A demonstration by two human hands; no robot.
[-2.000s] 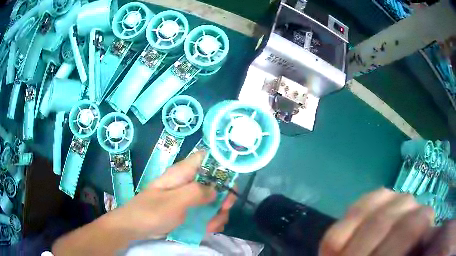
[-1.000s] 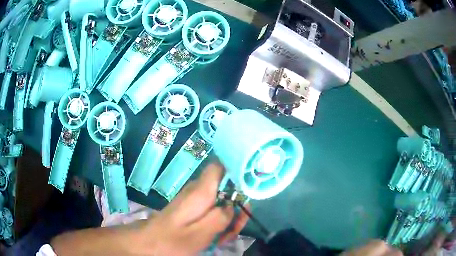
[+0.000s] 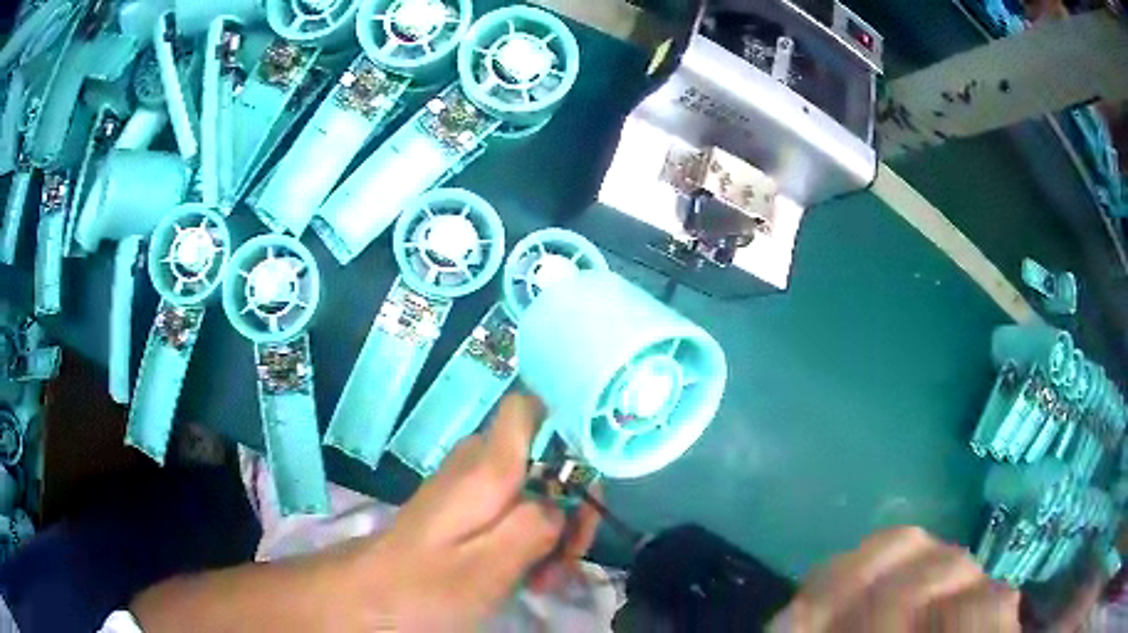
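My left hand point(image 3: 476, 513) grips a turquoise fan body point(image 3: 625, 371) below its round head, with the head tilted toward the lower right. A circuit board point(image 3: 563, 480) shows in the handle beside my fingers; the rest of the handle is hidden by my hand. My right hand point(image 3: 909, 587) is closed around the black electric screwdriver point(image 3: 705, 581), at the bottom edge of the view and blurred. The screwdriver's thin dark bit point(image 3: 609, 509) reaches the circuit board. I cannot tell whether a screw is under the tip.
The silver screw feeder point(image 3: 767, 111) stands at the back, its pick-up plate point(image 3: 631, 173) facing me. Open fan bodies lie in rows at left, one fan body point(image 3: 495, 340) close behind the held one. A fan pile point(image 3: 130, 198) is farther left. More fans point(image 3: 1039, 408) lie at right.
The held fan's head has turned from facing up to tilting toward the lower right. The screwdriver dropped toward the bottom edge, then rose slightly; its bit remains at the circuit board.
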